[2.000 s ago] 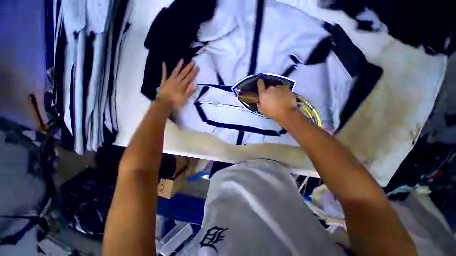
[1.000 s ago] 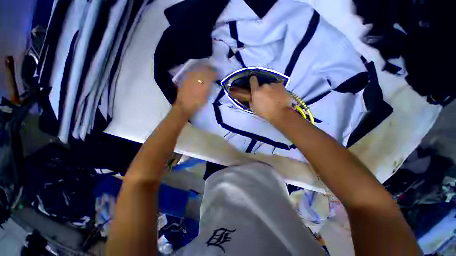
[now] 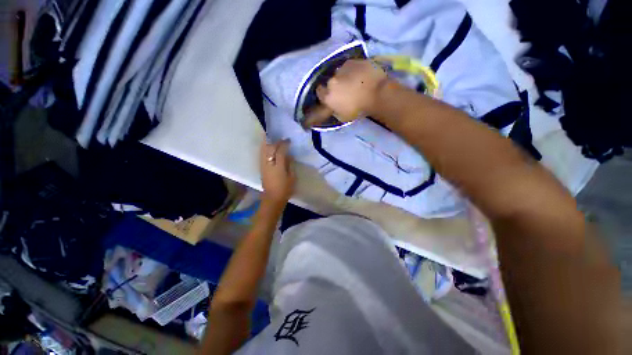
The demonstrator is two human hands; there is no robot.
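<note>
The pale blue-white garment piece [image 3: 388, 163] with dark seam lines and black panels lies spread in front of me. My right hand [image 3: 350, 90] is closed around the handle of the steam iron [image 3: 305, 97]. The iron rests on the garment's left part, its bright-rimmed plate turned towards the left and near side. My left hand [image 3: 277, 170] is at the garment's near left edge with its fingers together on the cloth; the fingertips are partly hidden. My right forearm covers part of the garment's right side.
The off-white pressing table [image 3: 201, 111] is under the garment. Striped folded pieces [image 3: 132, 62] hang at the upper left. A dark heap [image 3: 589, 76] lies at the upper right. A yellow and pinkish hose [image 3: 495, 284] runs past my right arm. Cardboard [image 3: 183, 225] and a basket are below left.
The iron has moved left and up over the garment and has turned. My left hand has moved down from the cloth's upper left to its near edge. The view has shifted too.
</note>
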